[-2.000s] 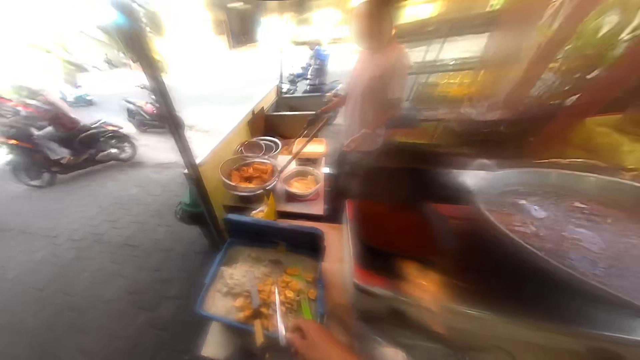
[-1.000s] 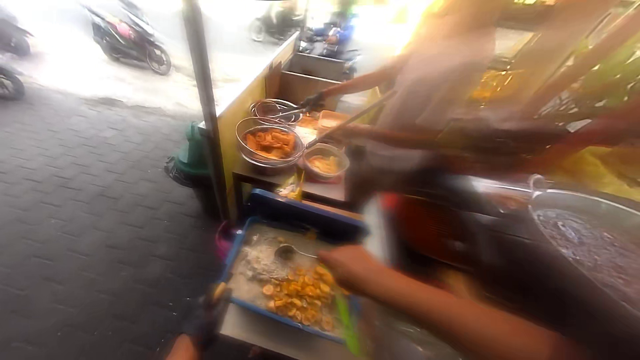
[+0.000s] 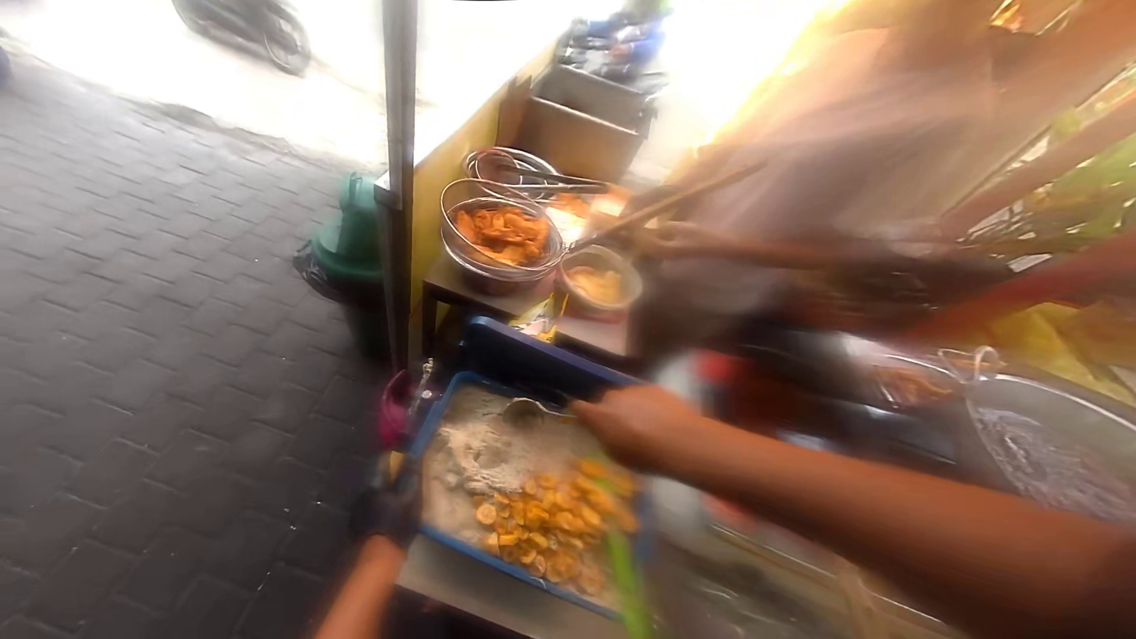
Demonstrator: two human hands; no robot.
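Observation:
A blue plastic tub [image 3: 519,566] holds pale flour [image 3: 488,453] and a heap of small yellow-orange food pieces [image 3: 550,524]. Over its far right corner, my right hand [image 3: 635,426] is closed on the handle of a metal ladle [image 3: 525,408], whose bowl rests at the flour's far side. My left hand [image 3: 390,497], in a dark glove, is at the tub's left wall beside a small yellowish thing; blur hides how its fingers lie. A blurred green strip [image 3: 624,577] lies across the tub's right side.
Beyond the tub stand a metal basket of orange fried food [image 3: 501,235] and a bowl [image 3: 602,282]. A post [image 3: 399,177] and green bin [image 3: 348,240] are left. A blurred person [image 3: 852,160] works at right, near a large metal pan [image 3: 1056,444].
The view has shifted toward the tub. My left hand, unseen two seconds ago, is now at the tub's left wall. My right hand stays on the ladle since a second ago.

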